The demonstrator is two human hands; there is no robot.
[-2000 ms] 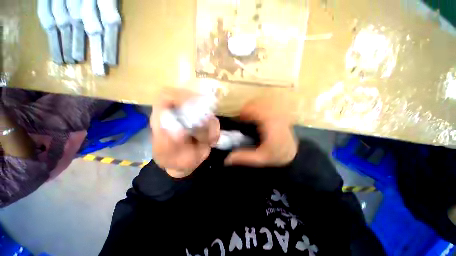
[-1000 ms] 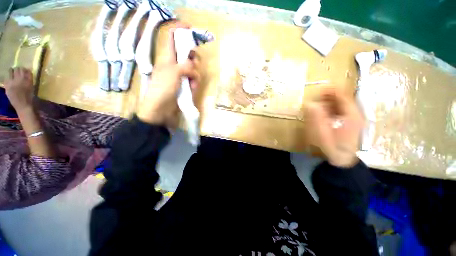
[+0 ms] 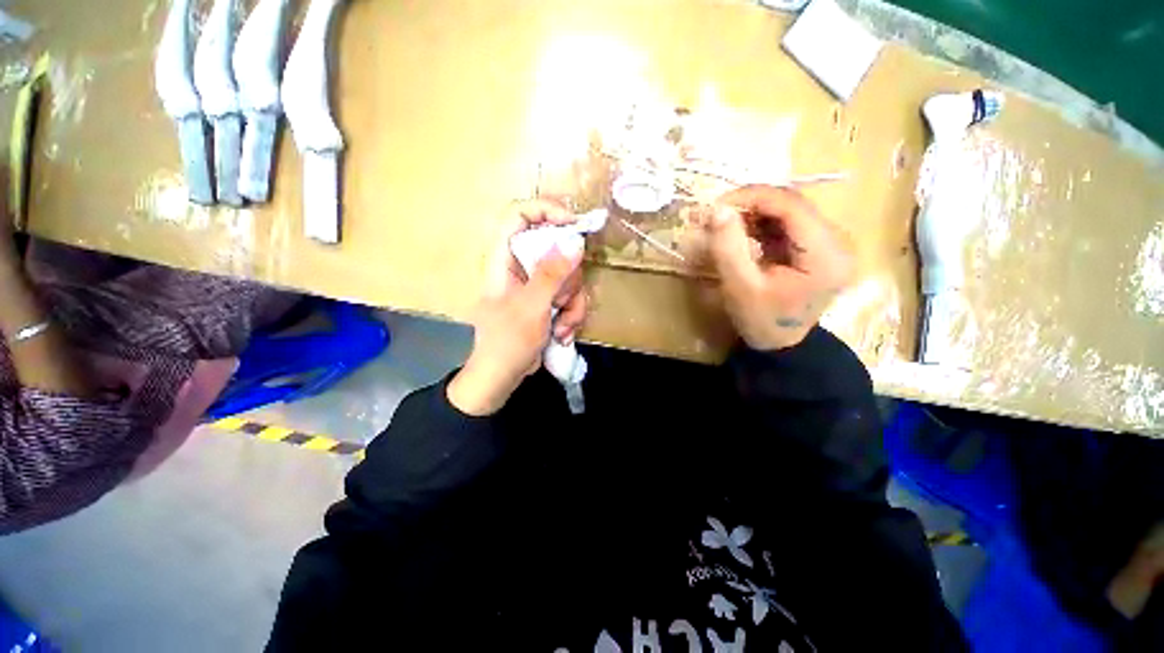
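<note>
My left hand (image 3: 536,287) is closed around a white leg-shaped part (image 3: 562,360). Its foot end shows above the fist and its other end hangs below, over the bench edge. My right hand (image 3: 781,262) pinches a thin pale stick (image 3: 657,240) that points left toward the foot end, apparently apart from it. A small white dish (image 3: 642,191) sits on the stained brown board (image 3: 626,259), with thin pale rods around it. Glare hides part of the board.
Several leg-shaped parts (image 3: 259,102) lie side by side at the back left. One part (image 3: 942,211) lies on the right. A white pad (image 3: 834,49) lies near the back edge. A person's arm (image 3: 28,325) is at the far left, beside a blue stool (image 3: 300,364).
My left hand has moved right and down with a leg-shaped part, away from the row at left. My right hand has moved left toward the dish and now holds a thin stick.
</note>
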